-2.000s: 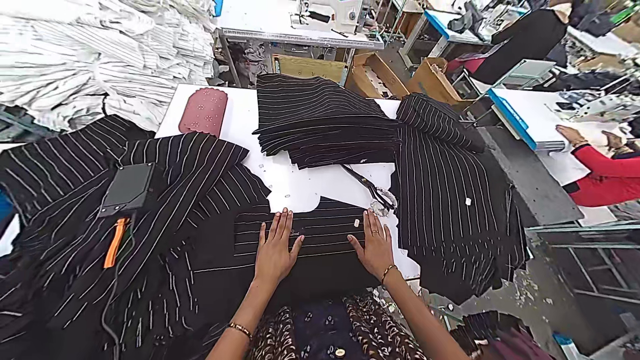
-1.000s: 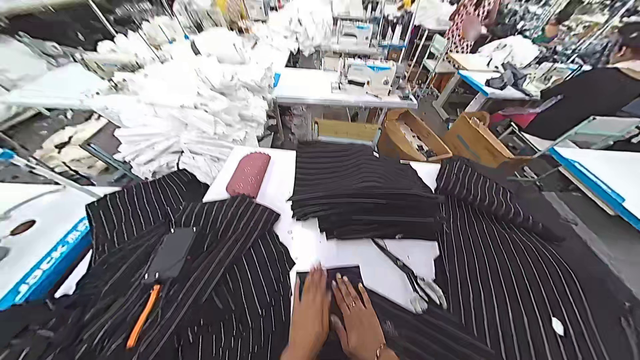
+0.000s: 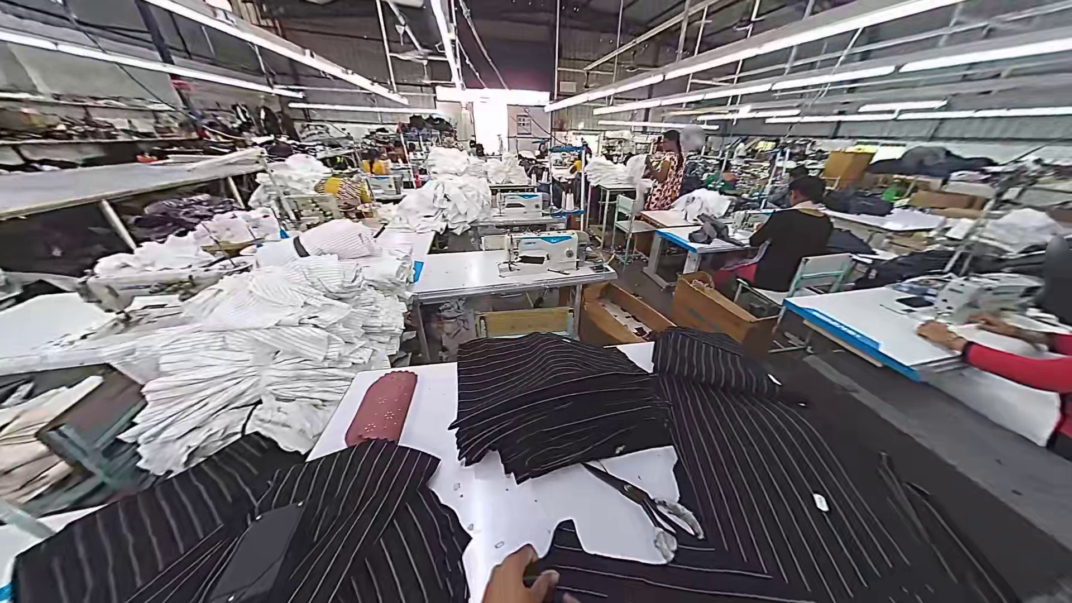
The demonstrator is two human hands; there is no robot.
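Note:
My left hand (image 3: 517,578) shows only in part at the bottom edge, fingers bent, beside the left edge of a black pinstriped fabric piece (image 3: 620,578); whether it grips the cloth is unclear. My right hand is out of view. Fabric scissors (image 3: 641,500) with cloth-wrapped handles lie on the white table (image 3: 490,494), right of and above my hand. Behind them is a stack of black pinstriped cut pieces (image 3: 557,402). More striped fabric (image 3: 770,469) covers the right side. A dark flat device (image 3: 258,553) rests on the striped cloth (image 3: 360,502) at left.
A reddish dotted rolled item (image 3: 382,408) lies at the table's back left. Beyond are a heap of white striped garments (image 3: 276,343), a sewing machine (image 3: 540,251) and cardboard boxes (image 3: 716,310). A co-worker's red sleeve (image 3: 1017,366) is at right; another person (image 3: 791,234) sits farther back.
The view has tilted up strongly. Between the two earlier frames my hands came close together on the dark cloth; my right hand has since left the view.

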